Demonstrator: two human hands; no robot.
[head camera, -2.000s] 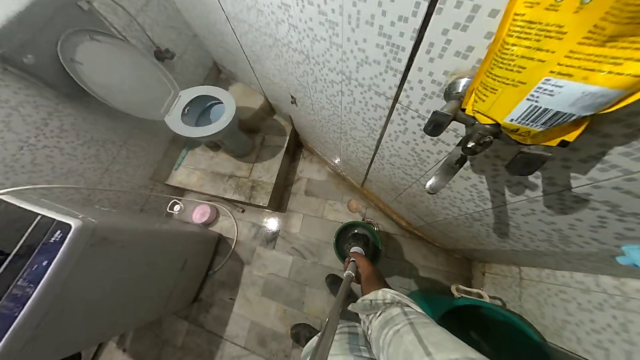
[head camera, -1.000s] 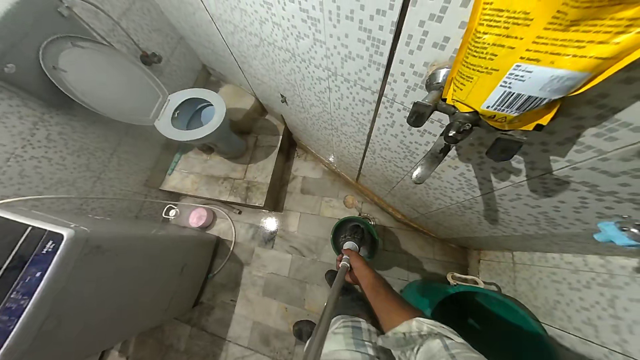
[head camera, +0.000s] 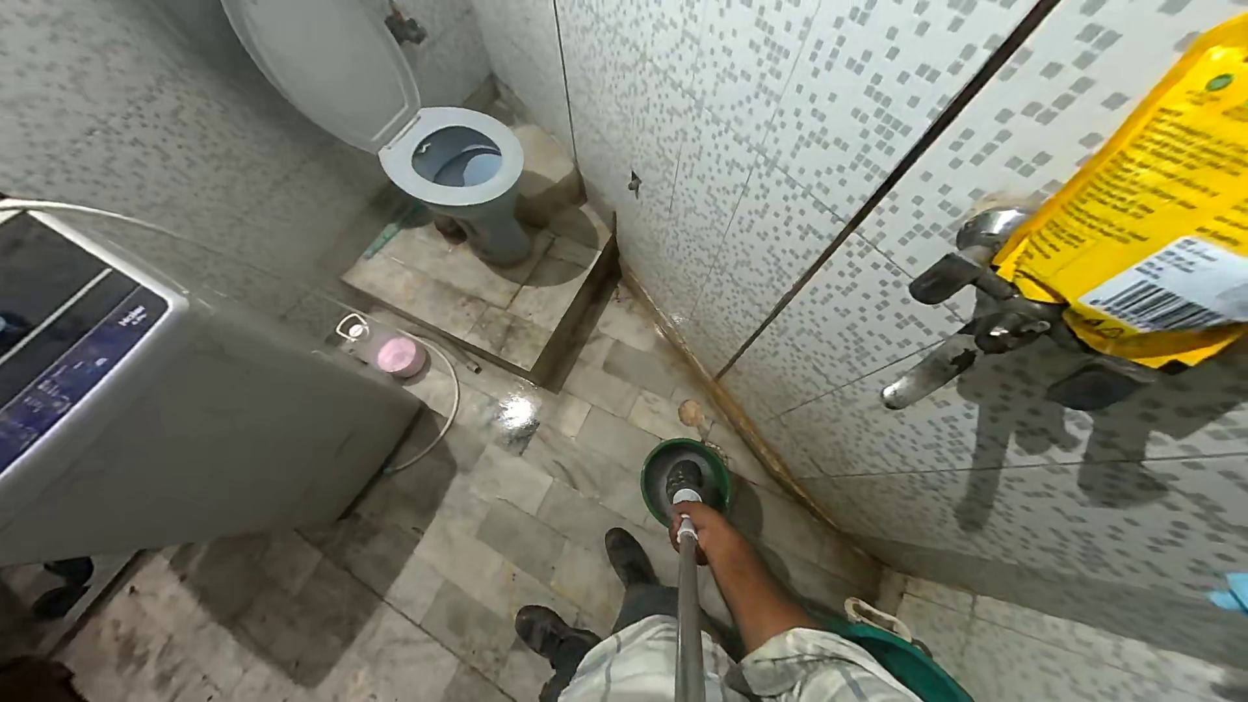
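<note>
My right hand (head camera: 694, 531) is closed around the lower part of a metal pole (head camera: 688, 614), just above its white collar. The pole's dark head (head camera: 684, 478) is inside a round green bucket (head camera: 647, 480) on the tiled floor. The pole runs back toward my body at the bottom of the view. My left hand is not visible. Beside the bucket are my dark shoes (head camera: 631, 558).
A toilet (head camera: 458, 161) with raised lid stands on a tiled step (head camera: 448, 302). A washing machine (head camera: 224, 419), a hose (head camera: 453, 390) and a pink round container (head camera: 401, 358) are at left. At right are a wall tap (head camera: 1004, 322), a yellow packet (head camera: 1160, 205) and a green tub (head camera: 902, 658).
The view has shifted and tilted, with the toilet appearing larger. My right hand stays closed on the pole, whose head remains in the green bucket.
</note>
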